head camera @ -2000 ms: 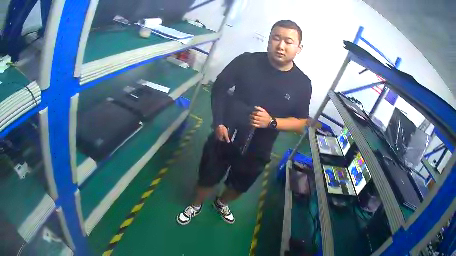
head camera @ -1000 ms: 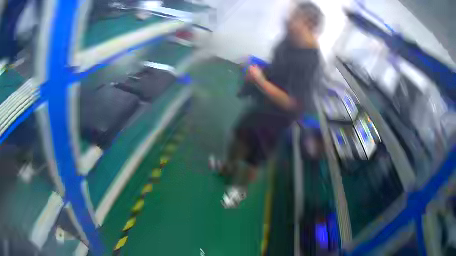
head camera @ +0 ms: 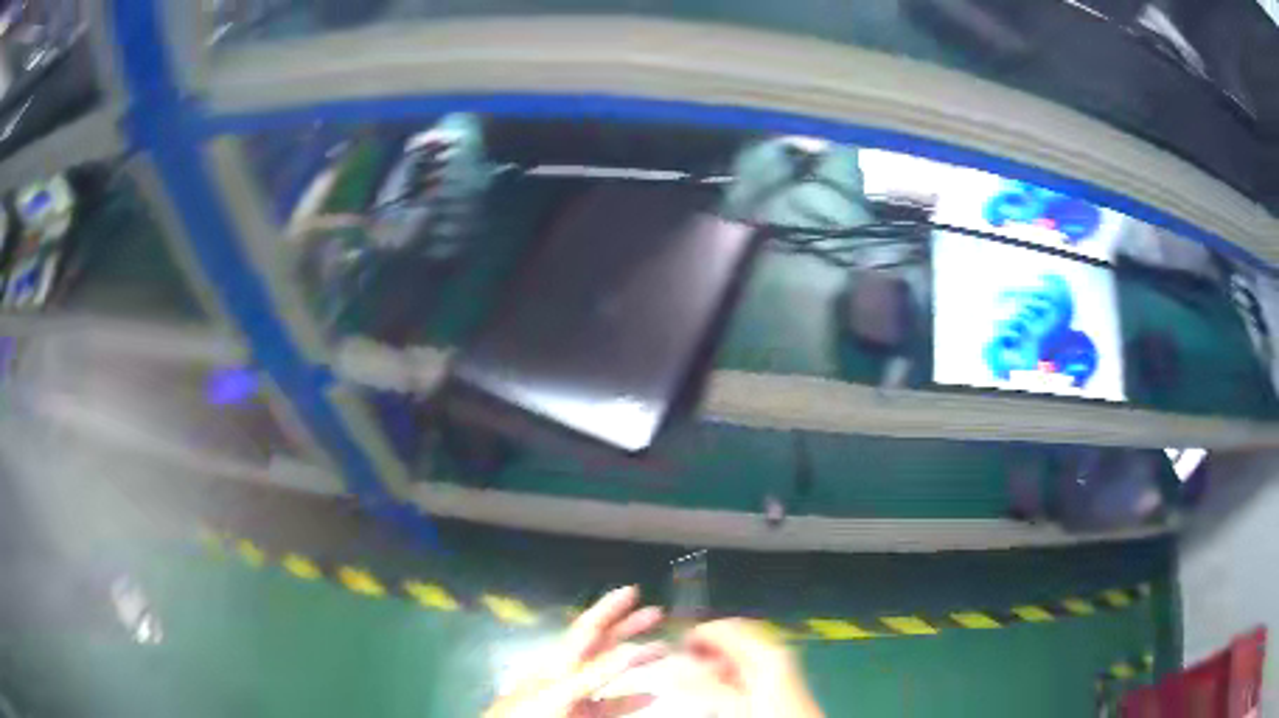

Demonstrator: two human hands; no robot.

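My left hand (head camera: 582, 666) is at the bottom centre, blurred and cut off by the lower edge, with its fingers spread. My right hand (head camera: 755, 673) is close beside it, also blurred and cut off, with its fingers curled. A small silver-grey piece (head camera: 689, 582) stands up from the right hand's fingertips, apparently pinched there. What lies between the palms is too blurred to tell. Ahead, a dark laptop slab (head camera: 596, 302) overhangs the shelf edge with a glossy reflection. To its right, a dual-screen laptop (head camera: 1028, 316) shows blue swirls on two bright panels.
The rack has a blue upright (head camera: 232, 267) at left and pale ribbed rails (head camera: 898, 410). A dark adapter (head camera: 880, 309) and cords (head camera: 821, 239) lie between the laptops. A small piece (head camera: 773, 511) sits on the lower rail. Yellow-black tape (head camera: 856, 627) crosses the floor; a red object (head camera: 1199, 685) is lower right.
The view has swung from the aisle to the rack. The other person has left the picture. Both my hands and the small silver-grey piece have come into view at the bottom.
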